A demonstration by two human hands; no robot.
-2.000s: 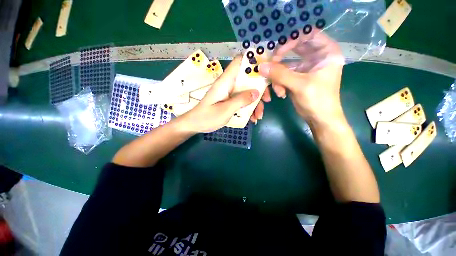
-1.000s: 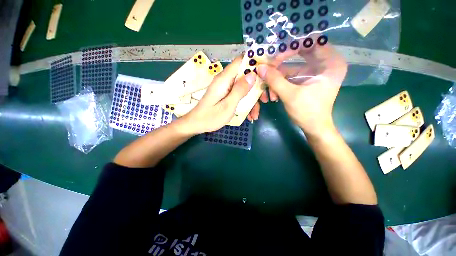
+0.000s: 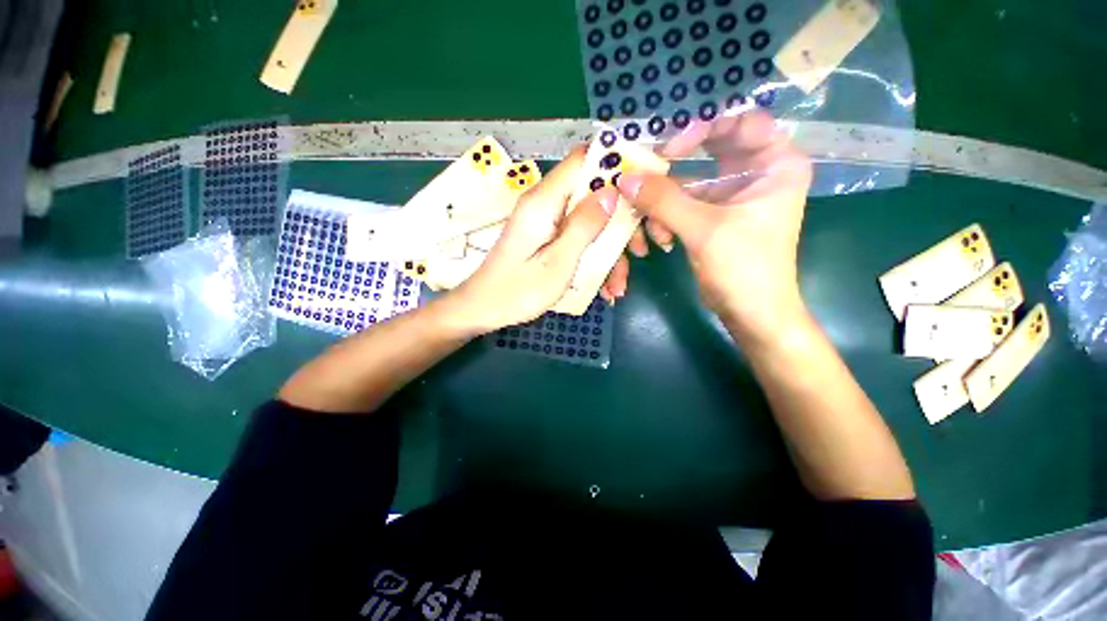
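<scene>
My left hand holds a cream phone back panel, tilted, with dark camera circles at its upper end. My left thumb lies by the circles. My right hand holds the clear ring sheet, with rows of dark rings, above the panel. My right thumb and index finger touch the camera end of the panel, beside my left thumb. A clear glossy film spreads right of the ring sheet, over part of my right fingers. Whether a loose ring is between the fingertips is hidden.
Cream panels overlap left of my hands, partly over a white-backed dot sheet. Spare dark ring sheets and crumpled clear plastic lie left. More panels are piled right. Single panels lie beyond the pale strip.
The far panels have shifted left, and one now shows through the clear film. My left thumb has moved up to the camera circles. The ring sheet and film have shifted slightly.
</scene>
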